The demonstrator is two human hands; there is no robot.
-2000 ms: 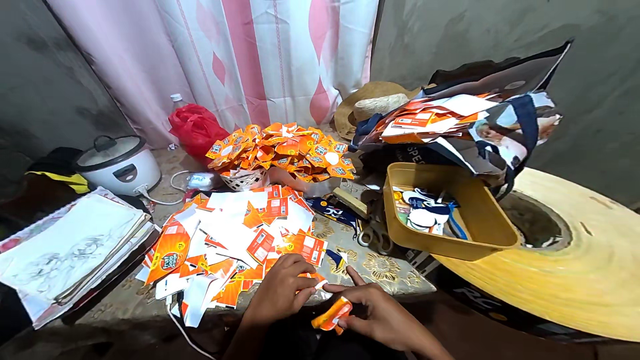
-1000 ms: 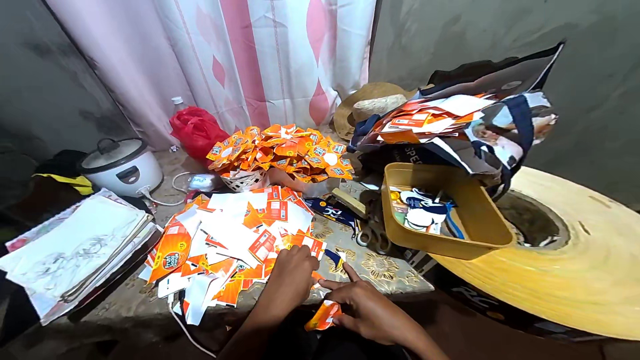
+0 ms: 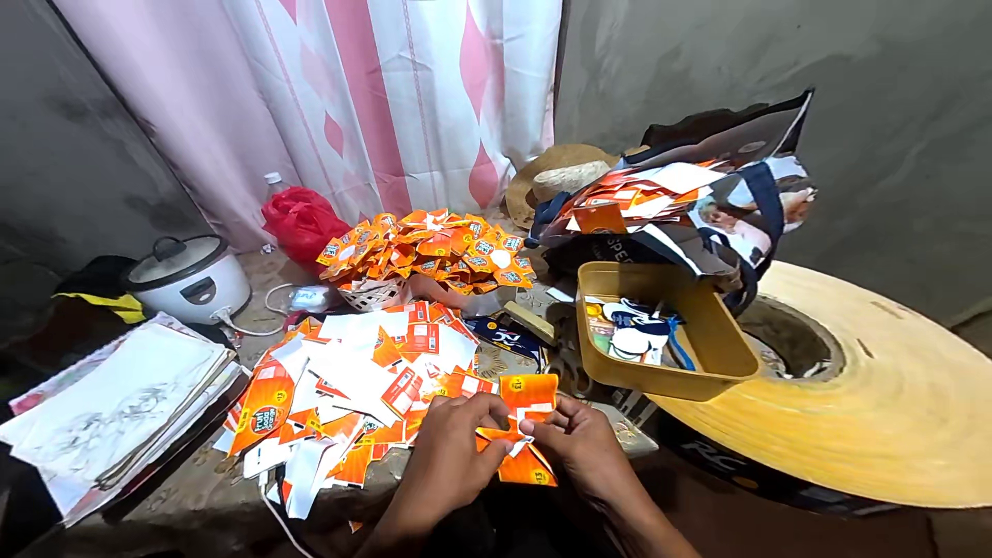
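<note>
My left hand (image 3: 457, 449) and my right hand (image 3: 585, 449) pinch an orange and white folded paper piece (image 3: 528, 394) between them, just past the table's near edge. Its flaps spread out like a cross, and my thumbs are at its middle. Left of my hands lies a loose heap of orange and white printed paper pieces (image 3: 356, 372). Behind that heap, folded orange pieces (image 3: 434, 248) are piled over a small woven basket (image 3: 372, 294). A bag (image 3: 752, 209) at the back right holds more cut pieces (image 3: 643, 194).
A tan plastic bin (image 3: 666, 380) with small items stands right, beside a big yellow roll (image 3: 876, 403). A rice cooker (image 3: 190, 279), a stack of papers (image 3: 132, 403) and a red plastic bag (image 3: 302, 225) are at left. A straw hat (image 3: 562, 174) lies behind; a white cable (image 3: 283, 519) hangs at the front edge.
The orange piece was bunched up low between my hands; now it is spread out and raised slightly, with both hands at it.
</note>
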